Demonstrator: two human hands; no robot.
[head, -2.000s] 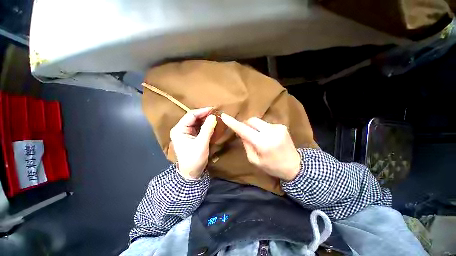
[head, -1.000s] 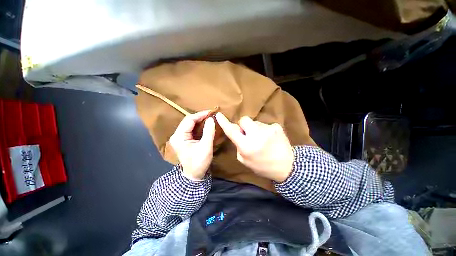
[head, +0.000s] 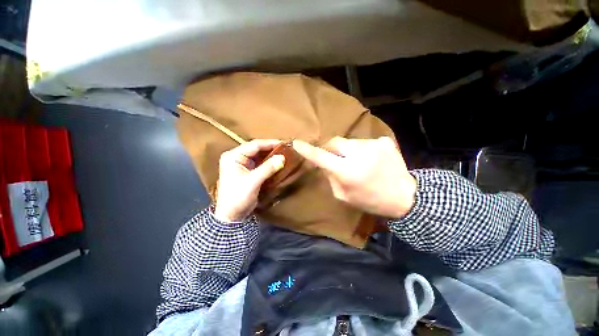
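A brown canvas bag [head: 263,102] lies over the lap, below the table edge. A small orange-brown leather patch [head: 278,169] shows at its middle. My left hand [head: 245,177] pinches the patch between thumb and index finger. My right hand [head: 368,172] is just to its right, its index fingertip at the patch's upper corner, other fingers curled. A tiny thin glint, perhaps a needle, shows at that fingertip; it is too small to make out. A narrow light tan binding [head: 211,123] runs across the bag's upper left towards my left hand.
A white-covered table [head: 217,39] spans the top, with a brown canvas heap [head: 548,18] at its right. A red bin [head: 59,174] with a white label stands on the dark floor at left. A metal-edged patterned stool [head: 502,172] is at right.
My right hand and forearm have moved right and slightly up, its fingertip still near the patch. My left hand has shifted slightly left, and more of the patch shows.
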